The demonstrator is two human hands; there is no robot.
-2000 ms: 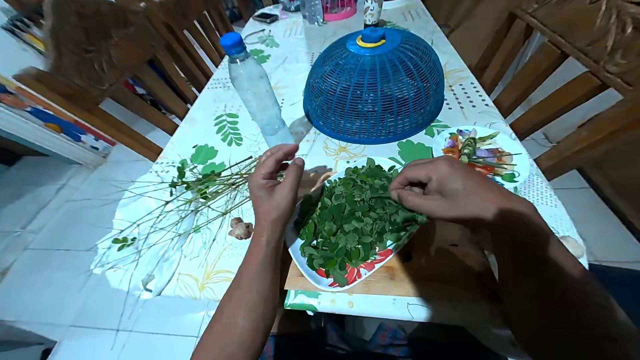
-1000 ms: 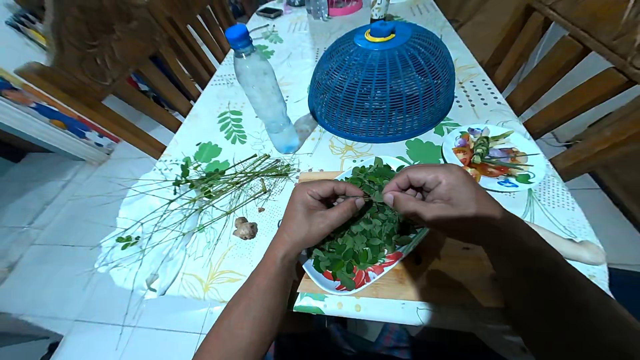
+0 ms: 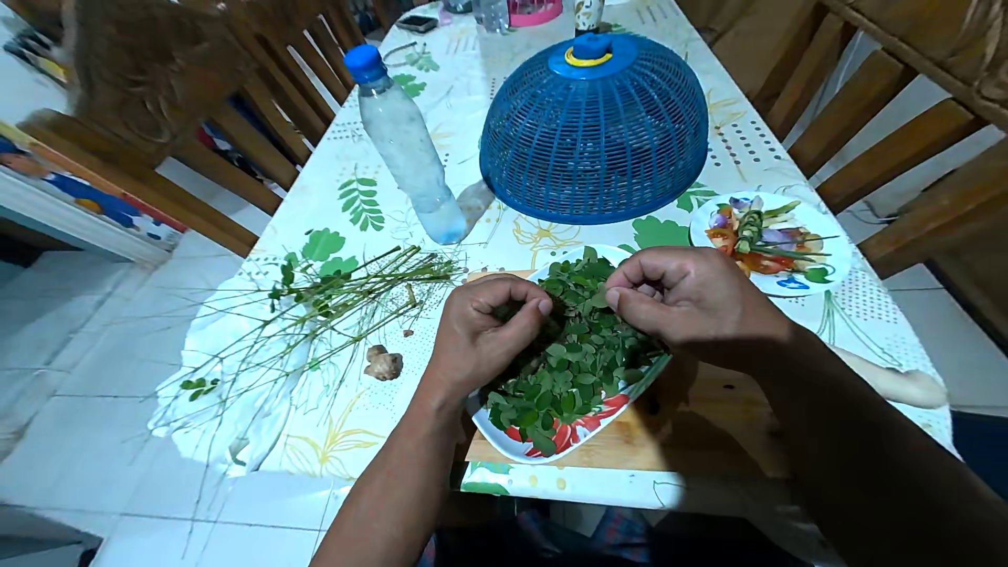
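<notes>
Small green leaves (image 3: pixel 567 370) fill a white plate with red flower print (image 3: pixel 520 450), which rests on a wooden cutting board (image 3: pixel 693 425). My left hand (image 3: pixel 492 331) is at the plate's left side, thumb and index finger pinched together; nothing can be made out between them. Over the right side of the leaves is my right hand (image 3: pixel 685 299), its thumb and fingertip closed at a leaf. Bare green stems (image 3: pixel 370 291) lie in a loose pile to the left, with a piece of ginger root (image 3: pixel 383 363) between them and my left forearm.
A blue plastic food cover (image 3: pixel 594 134) stands behind the plate, and left of it a clear bottle with a blue cap (image 3: pixel 409 150). At the right is a plate of cut vegetables (image 3: pixel 827 244). A pale handle-like object (image 3: pixel 898 382) lies beyond my right forearm. Wooden chairs flank the table.
My hands, close together over the leaves one second ago, are now farther apart. Two seconds ago my left hand was raised with its fingers apart.
</notes>
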